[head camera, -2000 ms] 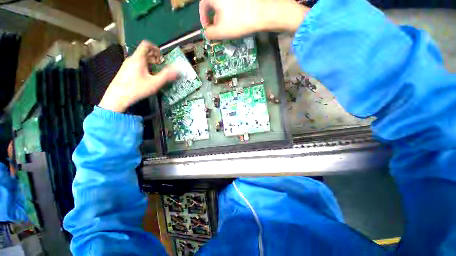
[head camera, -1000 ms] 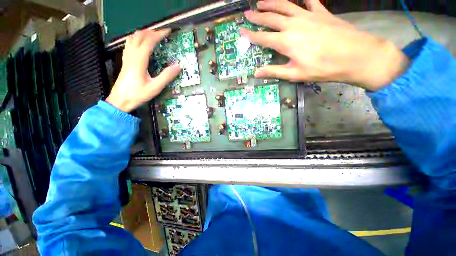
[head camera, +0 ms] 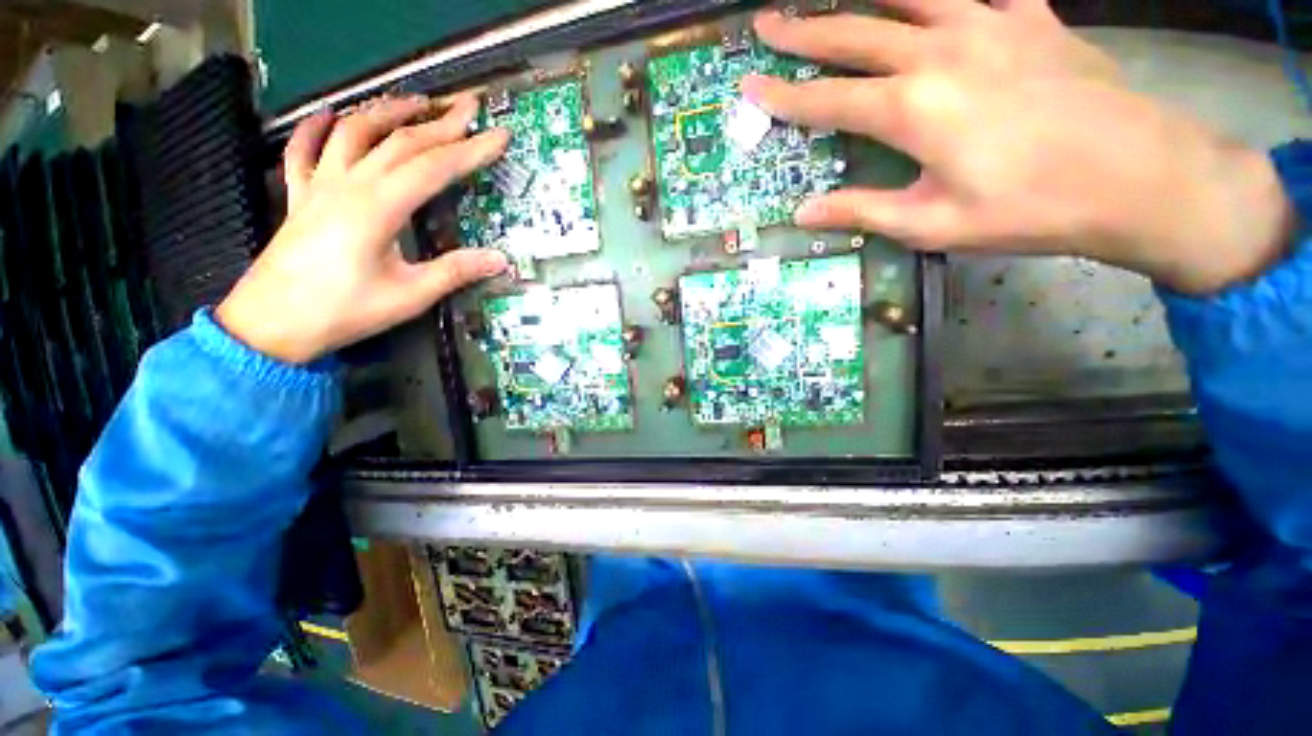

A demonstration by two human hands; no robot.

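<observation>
A dark-framed grey-green pallet [head camera: 650, 309] lies on the conveyor with circuit boards in its four places. My left hand [head camera: 377, 216], bare, has its fingertips and thumb on the left edge of the upper left circuit board [head camera: 540, 180]. My right hand [head camera: 964, 122], bare, is spread over the right side of the upper right circuit board [head camera: 705, 144], fingertips on or just above it. The lower left board [head camera: 554, 352] and lower right board [head camera: 773, 345] lie flat, untouched. Small brown clips [head camera: 673, 390] stand around the boards. Neither hand grips a board.
A silver conveyor rail [head camera: 777, 529] runs along the near side. A stained metal bed [head camera: 1058, 338] is at the right. Black ribbed trays [head camera: 187, 187] stand at the left. Empty pallets [head camera: 504, 592] and a brown cardboard box [head camera: 403, 633] are below the rail. A green mat [head camera: 338, 43] is behind.
The upper left board, tilted two seconds ago, now lies straight in its place. My right hand has come down from beyond the pallet onto the upper right board. The view has shifted closer.
</observation>
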